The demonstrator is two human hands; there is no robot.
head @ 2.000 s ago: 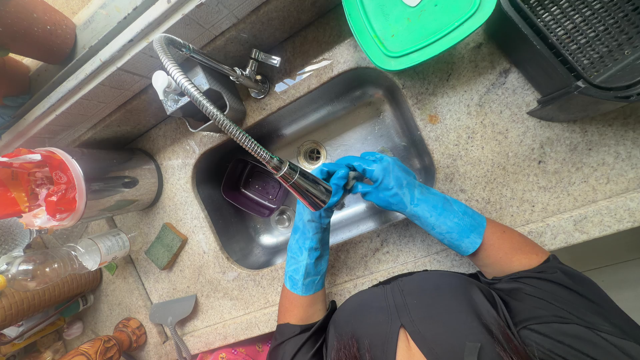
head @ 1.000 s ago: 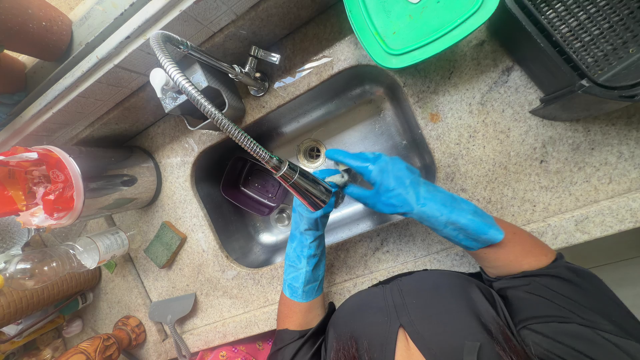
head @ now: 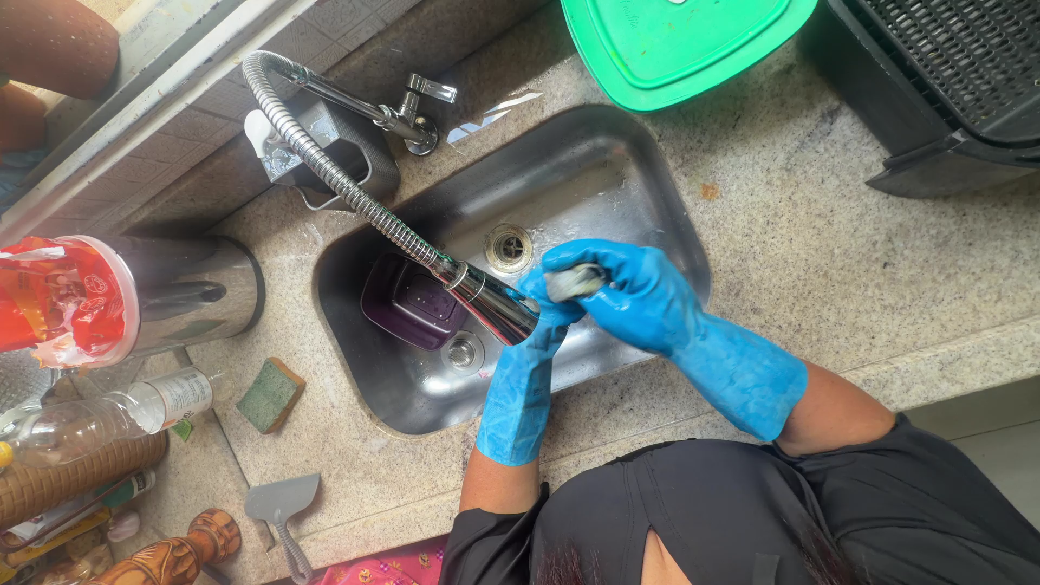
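Observation:
Both hands wear blue rubber gloves over the steel sink (head: 601, 195). My right hand (head: 642, 296) is closed around a small greyish-white wad (head: 575, 282), perhaps a scouring pad or cloth. Against the wad's left side is my left hand (head: 546, 313), partly covered by the chrome spray head (head: 491, 305) of the flexible faucet; its grip cannot be made out. A purple plastic container (head: 414, 301) lies in the left part of the basin, with drops and small bits on it. Beside the container is one drain (head: 461, 353); the other drain (head: 509, 249) is behind my hands.
A green sponge (head: 270, 396) and a grey scraper (head: 283, 500) lie left of the sink. Farther left are a steel bin (head: 195, 296) and a clear plastic bottle (head: 106, 414). A green lid (head: 682, 49) and a black perforated basket (head: 918, 106) stand at the upper right.
My right hand has closed in on the left hand, and the greyish wad now shows between them. The spray head and purple container have stayed in place.

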